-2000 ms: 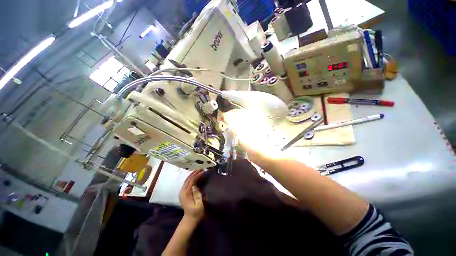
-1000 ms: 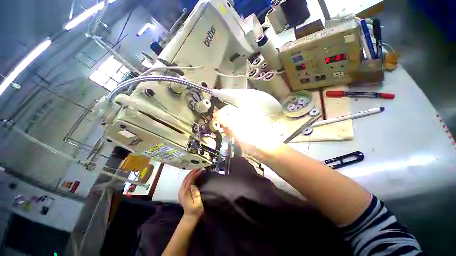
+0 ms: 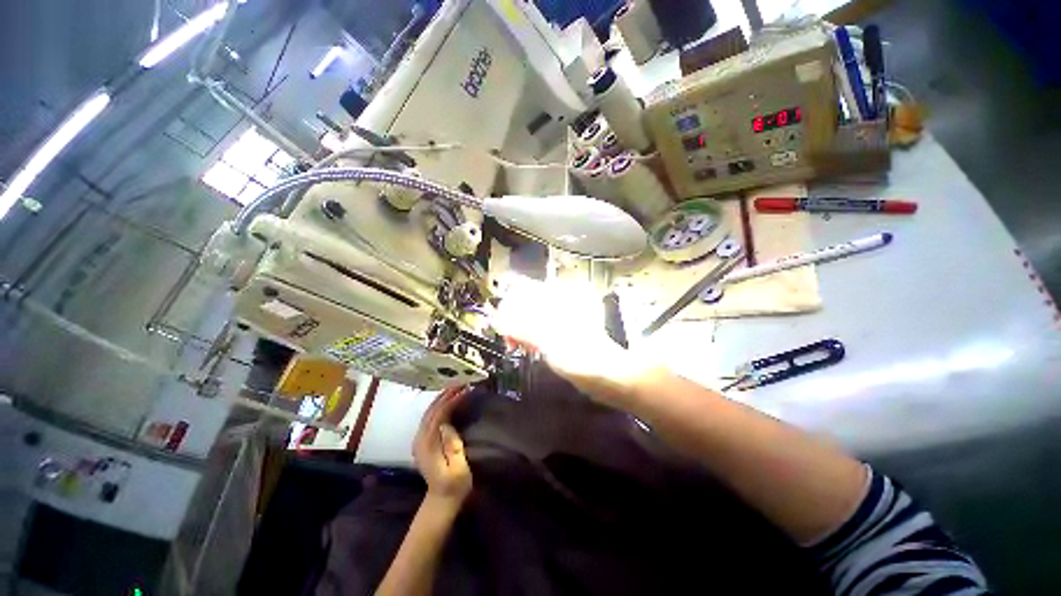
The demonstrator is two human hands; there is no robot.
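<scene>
Dark purple-brown cloth (image 3: 547, 477) lies under the sewing machine head (image 3: 349, 305) and spreads down over the lap. My left hand (image 3: 443, 452) lies at the cloth's left edge, just below the head, its fingers close together; whether they pinch cloth is not clear. My right hand (image 3: 570, 355) is beside the presser foot (image 3: 510, 375), right of the needle area. Lamp glare washes it out, so its fingers and anything in them cannot be made out.
The white lamp (image 3: 568, 225) hangs above my right hand. On the white table (image 3: 931, 338) are snips (image 3: 794, 363), a white pen (image 3: 814, 256), a red marker (image 3: 835, 206), a thin metal tool (image 3: 695, 293), a bobbin dish (image 3: 689, 233) and the control panel (image 3: 745, 122).
My right hand has moved down from beside the machine's thread parts to near the presser foot. My left hand has stayed nearly still. The view has shifted slightly.
</scene>
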